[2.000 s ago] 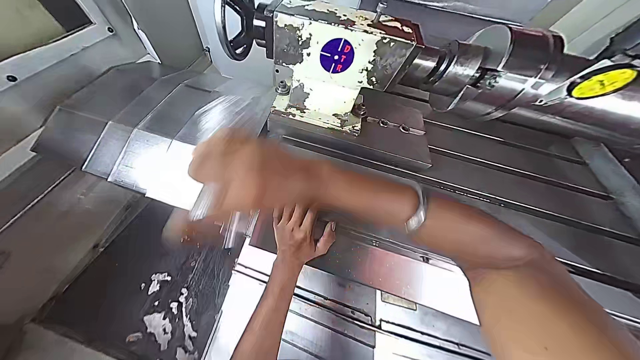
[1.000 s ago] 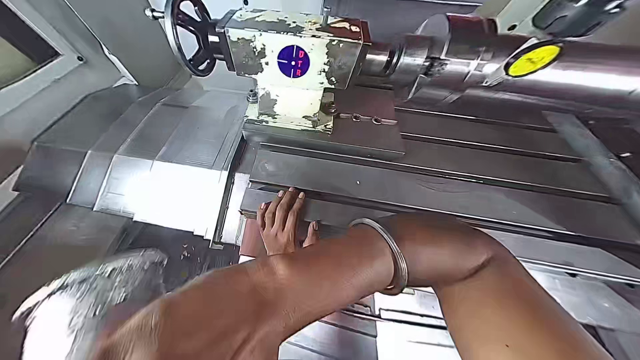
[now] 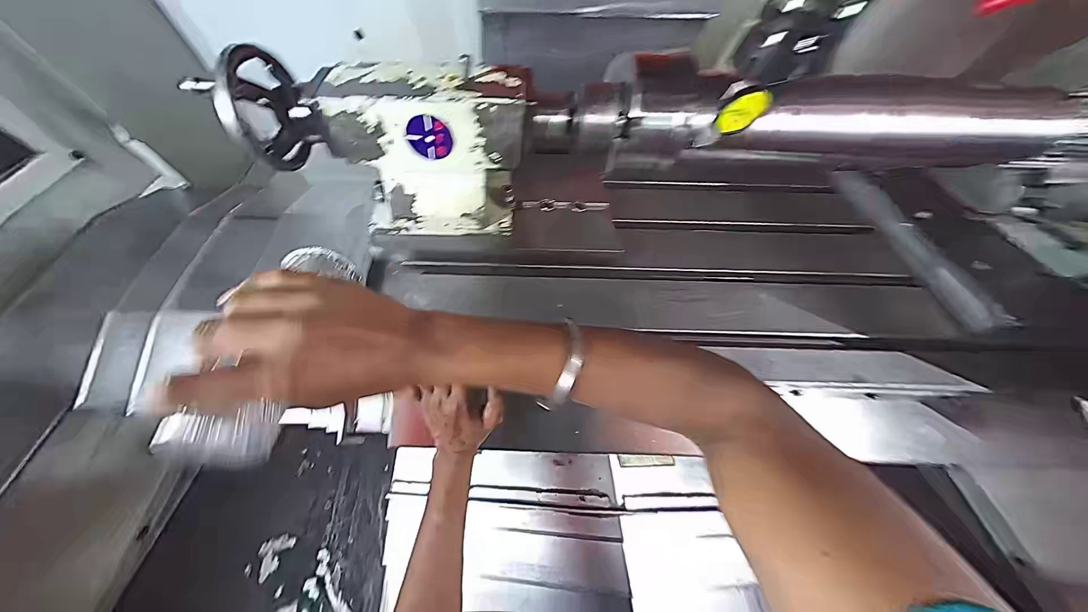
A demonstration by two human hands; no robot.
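Observation:
My right hand (image 3: pixel 280 344), blurred by motion and with a metal bangle (image 3: pixel 568 364) at its wrist, is over the grey sloped metal covers at the left. It grips a silvery-white bundle (image 3: pixel 219 435), perhaps plastic or cloth, which shows above and below the fingers. Under my right forearm, my left hand (image 3: pixel 459 416) rests against the front edge of the machine table (image 3: pixel 612 425), holding nothing that shows; the forearm covers part of it. Behind both hands stands a tailstock (image 3: pixel 433 183) with chipped cream paint and a black handwheel (image 3: pixel 263 109).
A large metal cylinder (image 3: pixel 901 119) lies in line with the tailstock, with a yellow tag (image 3: pixel 744 111) near its left end. A flat bar (image 3: pixel 926 251) lies slantwise across the slotted table. Whitish scraps (image 3: pixel 274 554) lie on the dark surface at the lower left.
My right hand, with the bundle, was at the lower left one second ago and is now farther up, over the metal covers. My left hand stays at the table edge.

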